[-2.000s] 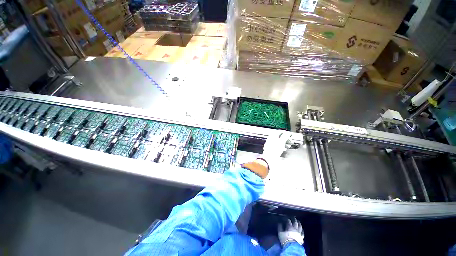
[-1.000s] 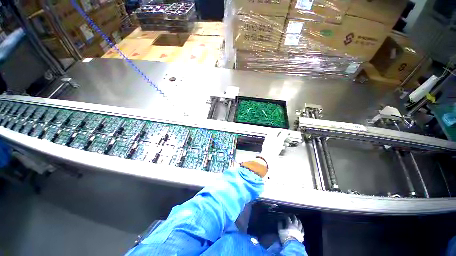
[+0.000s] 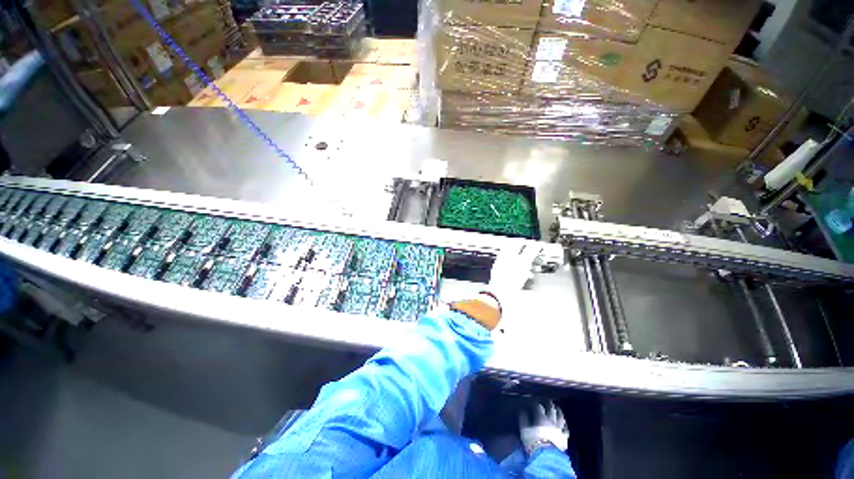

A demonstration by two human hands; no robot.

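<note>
My left hand (image 3: pixel 511 268), in a white glove, reaches over the conveyor at the near end of the board row, by the far rail. The glove blends into the bright surface; its fingers and any grip cannot be made out. Green circuit boards (image 3: pixel 370 276) lie in two rows between the pale rails (image 3: pixel 309 323), left of that hand. A dark gap shows between the last boards and the hand. My right hand (image 3: pixel 544 427), also white-gloved, is low in front of me over a dark area, below the near rail, fingers spread and empty.
A shallow black tray of green strips (image 3: pixel 487 210) sits behind the far rail. Conveyor cross shafts (image 3: pixel 604 304) show at right. A blue coiled cord (image 3: pixel 225 101) hangs at upper left. Wrapped cartons (image 3: pixel 599 70) stand behind the steel bench (image 3: pixel 215 150).
The view has shifted very slightly. Both hands and the boards keep nearly the same places.
</note>
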